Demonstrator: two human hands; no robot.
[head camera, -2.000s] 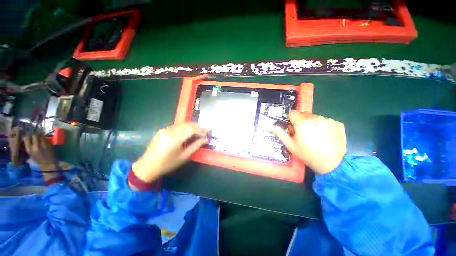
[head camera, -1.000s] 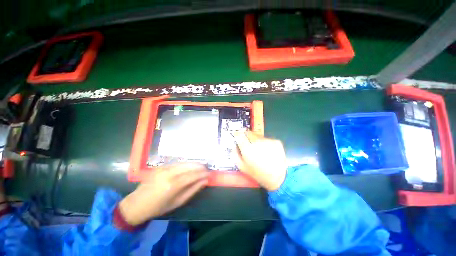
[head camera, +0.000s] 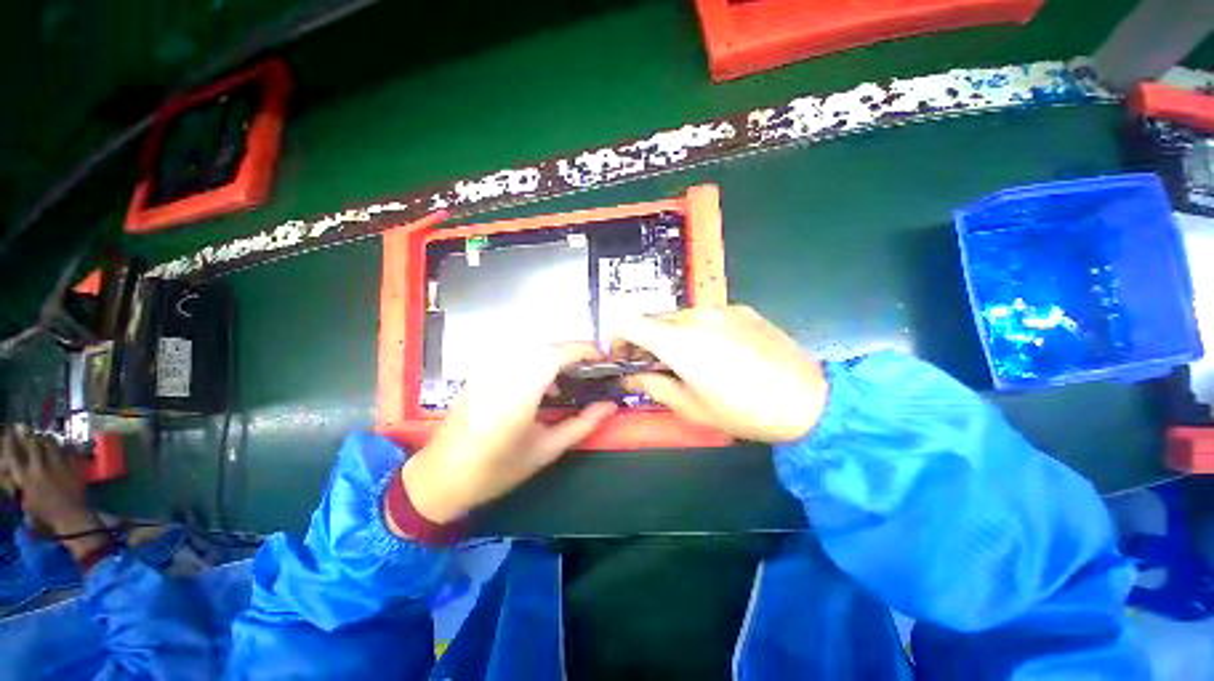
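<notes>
An open tablet lies in a red-orange frame (head camera: 402, 313) on the dark green bench. Its silver-white battery (head camera: 513, 293) fills the left part, with bright glare. The circuit board (head camera: 642, 277) is to its right. My left hand (head camera: 499, 419) and my right hand (head camera: 726, 373) meet over the tablet's lower middle. Their fingertips are close together around a small dark strip-like thing (head camera: 612, 370); I cannot tell what it is or which hand grips it. The fingers hide the tablet's lower part.
An open blue bin (head camera: 1078, 282) with small shiny pieces stands at right, another red-framed tablet beyond it. More red frames (head camera: 209, 144) lie past the paint-chipped rail (head camera: 519, 182). A black box (head camera: 180, 349) with cables stands at left, near another person's hands (head camera: 51, 482).
My left hand has moved from the frame's lower edge up over the tablet, and my right hand has moved down toward it. The camera view has shifted.
</notes>
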